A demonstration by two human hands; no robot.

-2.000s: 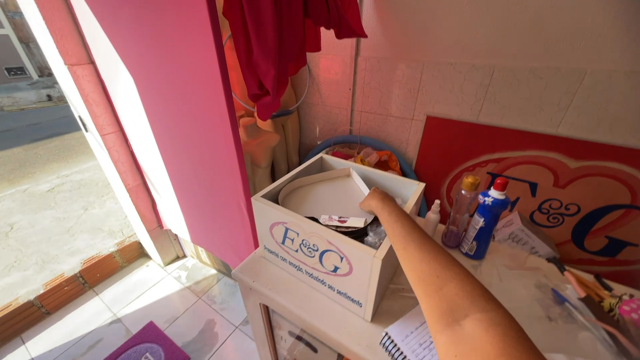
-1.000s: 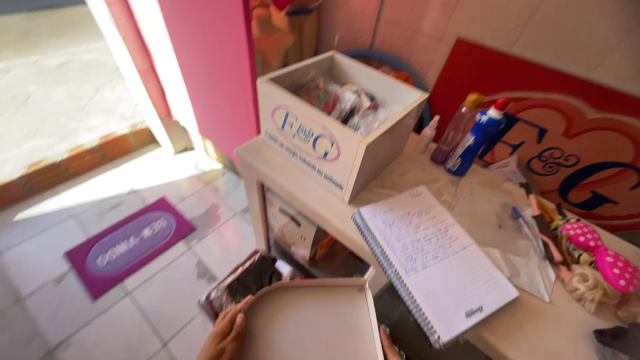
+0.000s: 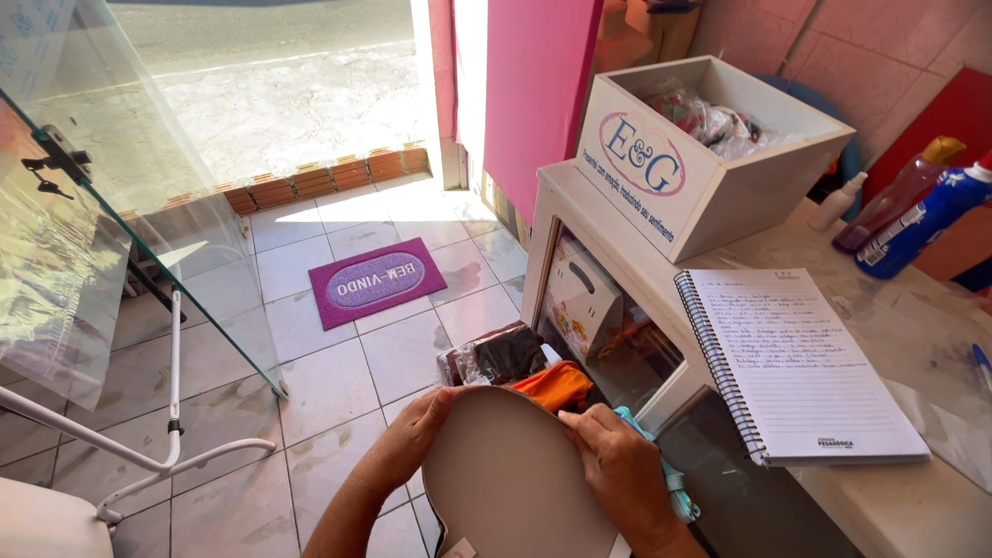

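Both my hands hold a heart-shaped box or lid (image 3: 511,473) with a plain greyish-beige surface, low in the head view. My left hand (image 3: 415,438) grips its upper left edge, and my right hand (image 3: 620,465) pinches its right edge. A small pale tag (image 3: 459,549) shows at its bottom. Just beyond it lie an orange cloth (image 3: 554,386) and dark items in clear plastic wrap (image 3: 496,356). On the counter at the right, a white wooden box (image 3: 736,194) with printed lettering contains plastic-wrapped items (image 3: 709,124). The underside of the heart-shaped piece is hidden.
A spiral notebook (image 3: 798,364) with handwriting lies on the counter (image 3: 860,511), near a blue bottle (image 3: 922,221), a purple bottle (image 3: 891,198) and a small white bottle (image 3: 838,201). A purple doormat (image 3: 377,283) lies on the tiled floor. A glass door (image 3: 178,232) stands at the left.
Two seconds ago a hand was at a pale tray-like piece in the white box; one second ago it was held low in front. Now both hands hold a heart-shaped piece. The view has swung left.
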